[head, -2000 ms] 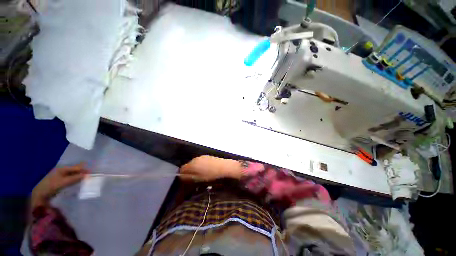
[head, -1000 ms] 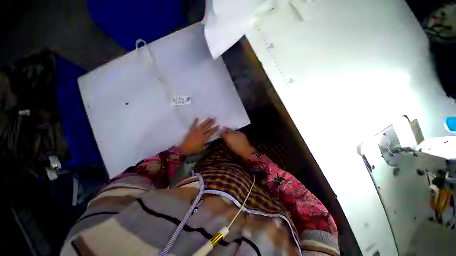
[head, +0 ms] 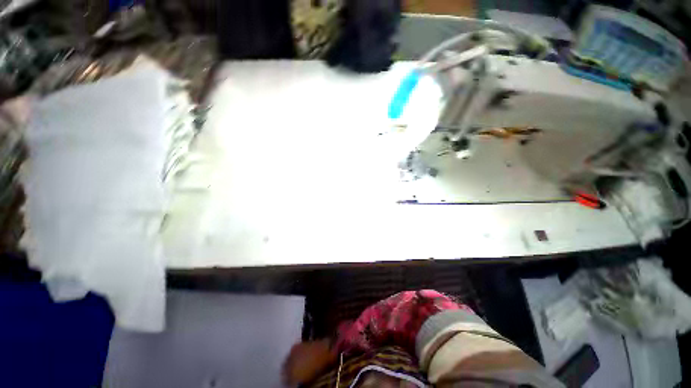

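Note:
My right hand (head: 309, 362) is low in the picture, blurred, at the right edge of a pale board (head: 216, 330) beside the table. Its fingers cannot be made out, nor whether it holds anything. My left hand is out of the picture. A stack of white fabric panels (head: 95, 182) lies on the left end of the white table (head: 326, 235), with one corner hanging over the front edge. The sewing machine (head: 545, 114) stands on the right, with a light-blue piece (head: 404, 93) left of its needle area.
Orange-red snips (head: 589, 199) lie right of the machine bed. Yellow-orange handles (head: 509, 132) show behind the arm. A control panel (head: 635, 45) stands at the back right. Crumpled white pieces (head: 633, 299) and a dark phone (head: 577, 367) lie on boxes at lower right. Blue material (head: 53, 330) is at lower left.
The view has swung back from the board to the table and machine. My left hand has left the picture. The white label and cord seen on the board earlier no longer show.

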